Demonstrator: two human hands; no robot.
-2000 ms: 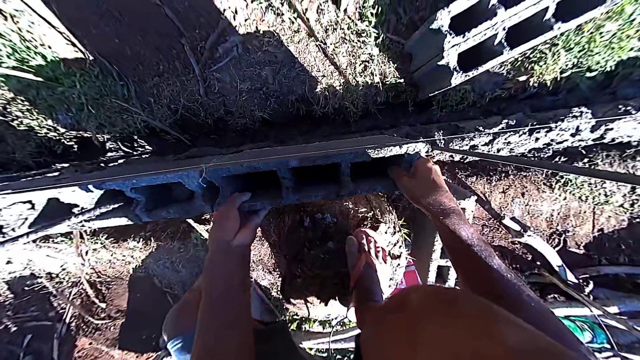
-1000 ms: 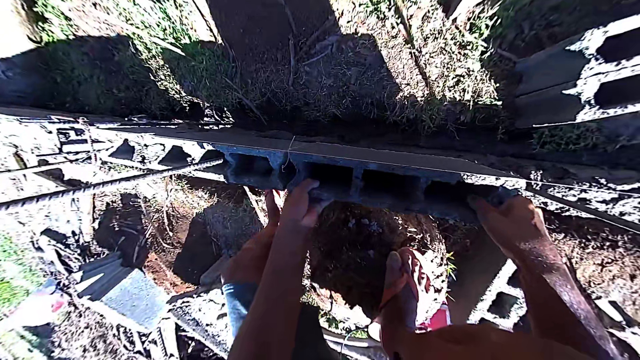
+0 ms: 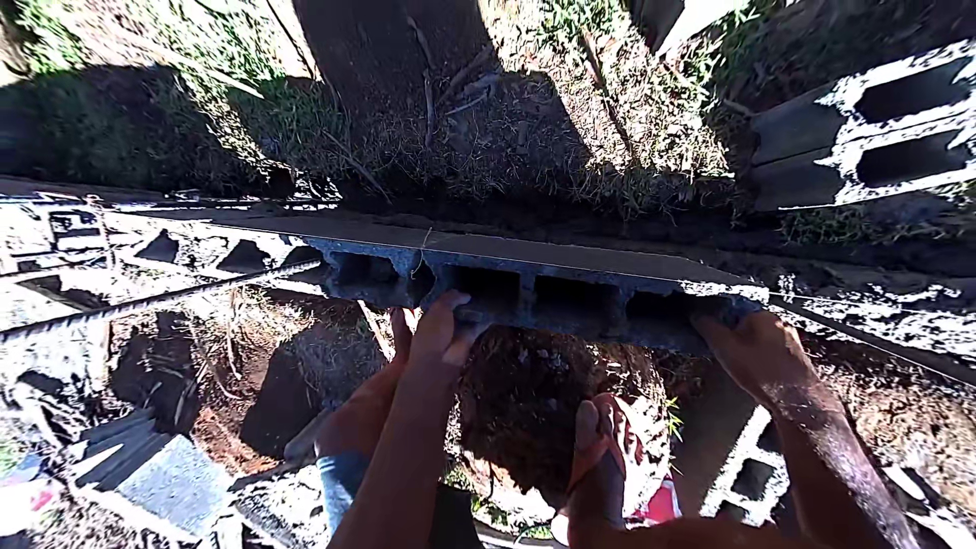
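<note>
A hollow concrete block (image 3: 576, 293) lies lengthwise in the row of a block wall (image 3: 244, 252), its dark cells facing up. My left hand (image 3: 442, 328) grips its near wall at the left end, with a finger or thumb over the rim. At the block's right end, my right hand (image 3: 751, 347) is closed around the corner, its thumb side by the last cell. A thin string line (image 3: 854, 305) runs along the wall's far edge, with a small loop of cord (image 3: 422, 255) near the left end of the block. The undersides of my fingers are hidden.
A steel rebar (image 3: 152, 301) slants in from the left to the wall. Two stacked hollow blocks (image 3: 801, 152) lie on the grass at the upper right. Another block (image 3: 755, 473) stands at the lower right. My bare foot (image 3: 598, 442) rests by a dirt mound (image 3: 526, 404) below the wall.
The view has shifted along the wall to the left since two seconds ago. Both hands remain on the block's two ends throughout.
</note>
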